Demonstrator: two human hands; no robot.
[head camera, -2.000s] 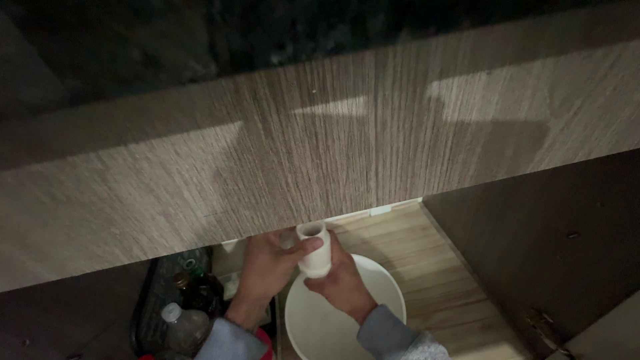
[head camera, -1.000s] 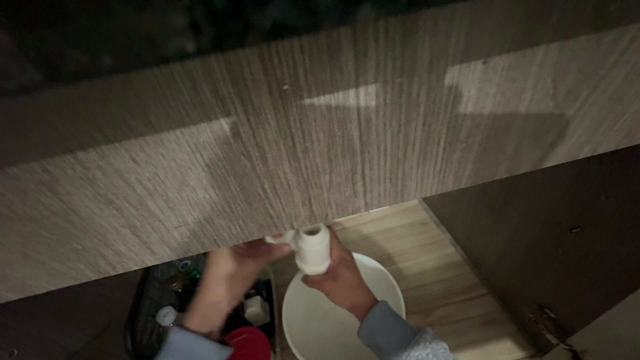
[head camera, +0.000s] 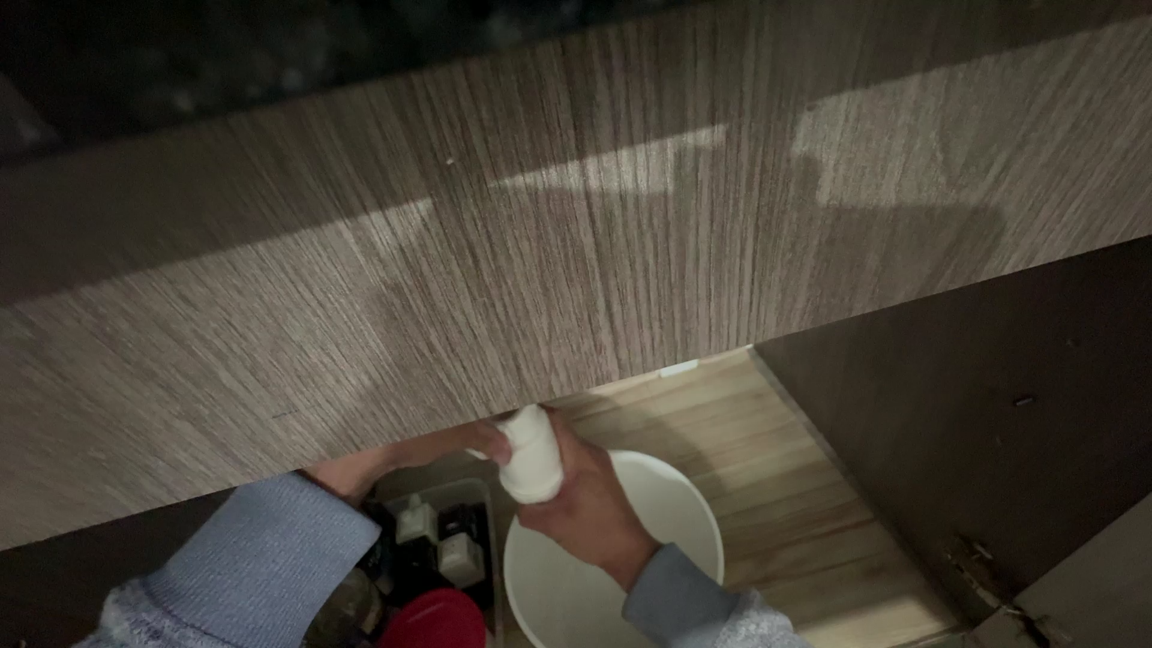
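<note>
A white plastic drain trap fitting (head camera: 531, 459) is held under the wood-grain cabinet panel (head camera: 576, 234). My right hand (head camera: 585, 504) wraps around its lower body from the right, above a round white basin (head camera: 576, 594) on the cabinet floor. My left hand (head camera: 481, 441) reaches in from the left, with its fingertips against the fitting's left side; part of this hand is hidden by the panel's lower edge. Whatever the fitting's upper end meets is hidden behind the panel.
Left of the basin stands a clear plastic bin (head camera: 490, 522) with several bottles and white caps. A red round lid (head camera: 436, 621) is beside it. The cabinet's dark side wall (head camera: 900, 432) and a metal hinge (head camera: 981, 576) are at the right. A dark countertop (head camera: 270, 63) overhangs above.
The fitting's open top, visible before, has tilted out of sight. My left forearm has swung further up and left, and its hand is now partly behind the panel.
</note>
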